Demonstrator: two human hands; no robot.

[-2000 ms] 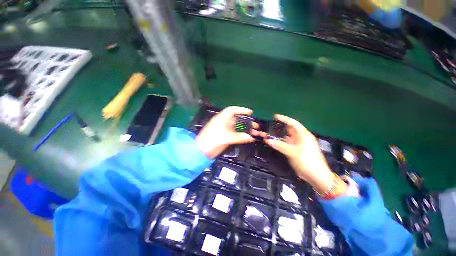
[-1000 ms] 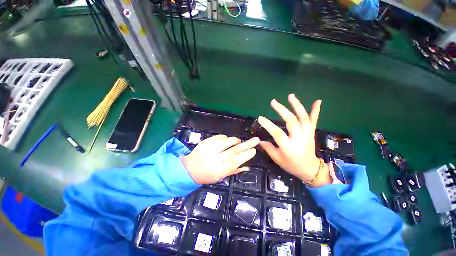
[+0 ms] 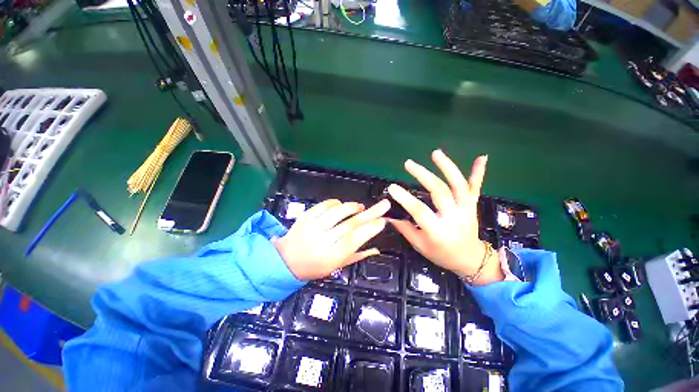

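Observation:
A black shiny blister tray [image 3: 349, 285] with square pockets lies under both hands. Several pockets hold dark square units with white labels, such as the labelled unit [image 3: 310, 370] at the front. My left hand [image 3: 329, 239] is flat, palm down, over the middle of the tray, with no unit visible in it. My right hand [image 3: 444, 222] is spread above the tray with its fingers apart and no unit visible in it. The fingertips of both hands nearly meet; what lies under them is partly hidden.
Left are a smartphone [image 3: 198, 191], a bundle of sticks [image 3: 159, 157], a blue stick [image 3: 52, 223] and a white parts tray [image 3: 70, 132]. A metal post [image 3: 222, 80] stands behind the tray. Right are small dark modules [image 3: 615, 285] and a white block [image 3: 668, 287].
Two seconds ago each hand held a small dark unit. One second ago both hands were spread over the tray without visible units. Since then they have shifted only slightly.

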